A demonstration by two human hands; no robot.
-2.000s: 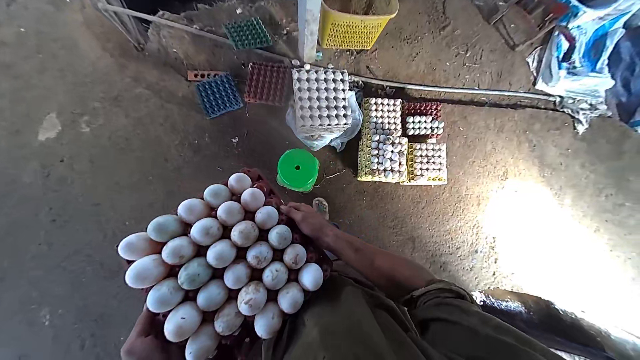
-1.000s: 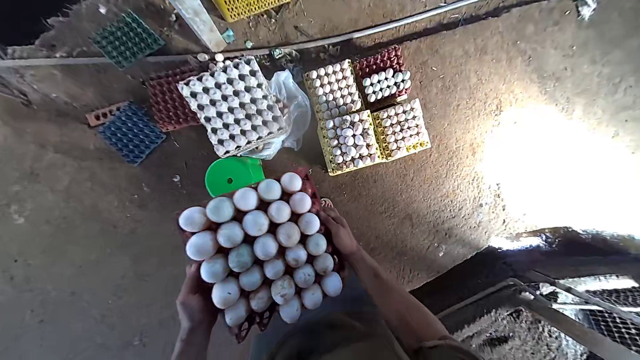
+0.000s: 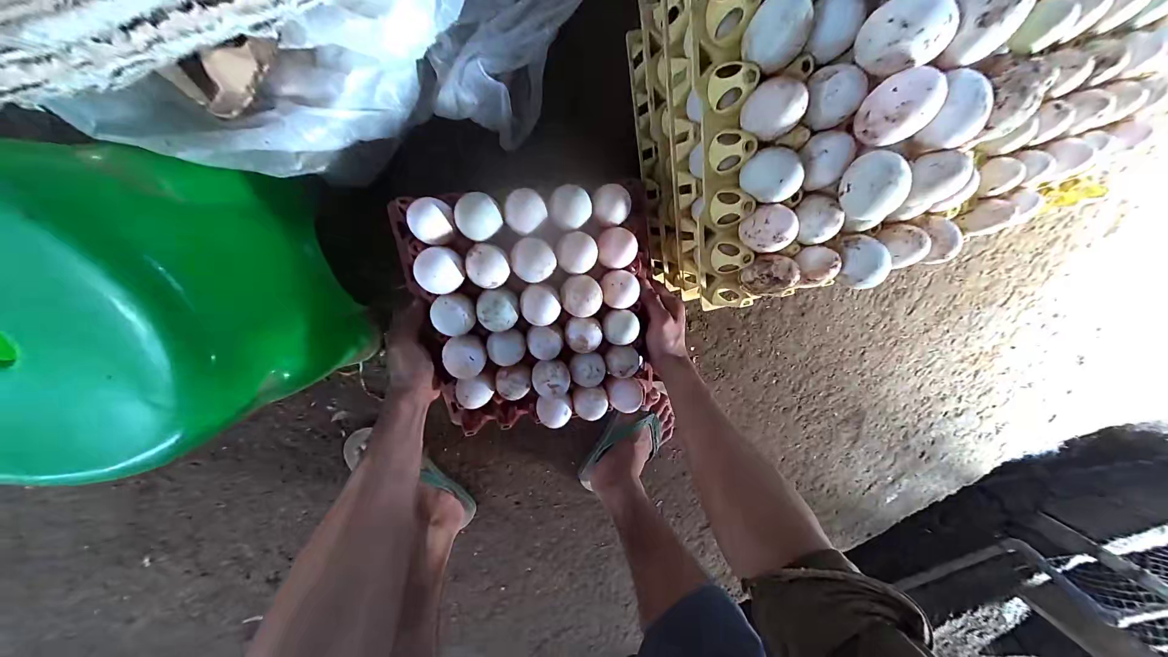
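Low between my feet and the stacked trays is a dark red egg tray (image 3: 474, 420) filled with rows of whitish eggs (image 3: 540, 305), some with brown stains. My left hand (image 3: 411, 358) grips its left edge, and my right hand (image 3: 664, 321) grips its right edge. Fingertips of both hands are partly hidden by the tray. Close to the tray's right side stand stacked yellow plastic egg trays (image 3: 727, 155) with more dirty eggs (image 3: 874, 187). Whether the red tray rests on the floor cannot be told.
A green plastic stool (image 3: 164, 319) stands at the left, near my left hand. Clear plastic sheeting (image 3: 365, 73) lies beneath pale stacked trays (image 3: 137, 32) at the top left. My sandalled feet (image 3: 625, 452) are just below the tray. A metal frame with mesh (image 3: 1058, 584) is at the lower right.
Both hands have carried the full red tray down, beside the yellow trays and right of the green stool. The view has moved much closer to the floor.
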